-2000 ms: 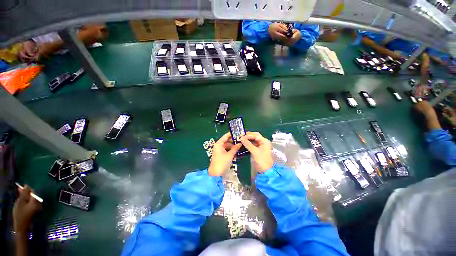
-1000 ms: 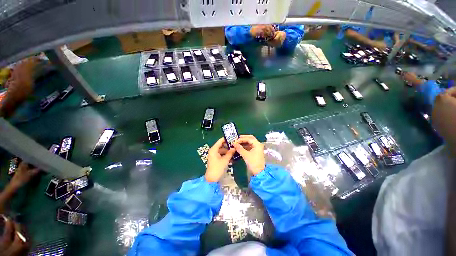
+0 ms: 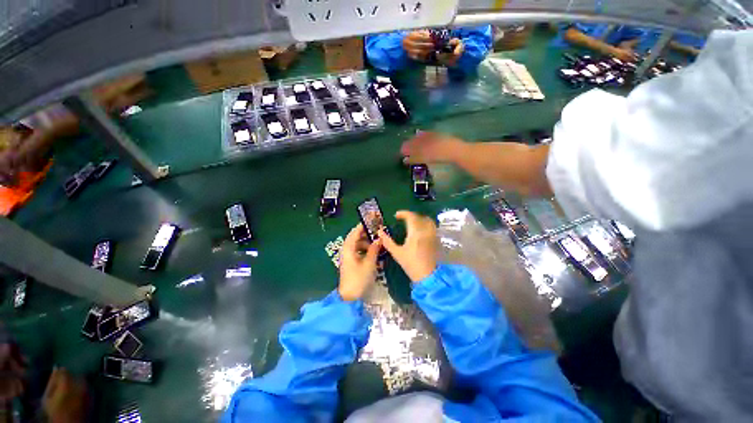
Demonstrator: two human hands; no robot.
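My left hand [image 3: 358,268] holds a small dark keypad phone [image 3: 371,216] near its lower end, its pale patterned face up and its top pointing away from me. My right hand [image 3: 415,246] is against the lower right of the phone, with its thumb on it and its index finger raised off it. Whether a small piece is between the fingers is too small to see. A silvery die-cut sheet [image 3: 402,343] lies on the green bench between my forearms, shiny with glare.
A person in white leans in from the right, their arm [image 3: 504,165] reaching across the bench near another phone [image 3: 421,181]. A blister tray of phones [image 3: 307,142] stands at the far side. A clear tray [image 3: 541,252] lies right, partly covered. A grey post [image 3: 66,260] stands left.
The person in white has leaned in from the right and reached over the bench, covering part of the clear tray. A phone now lies near that hand. My right index finger has lifted from the phone.
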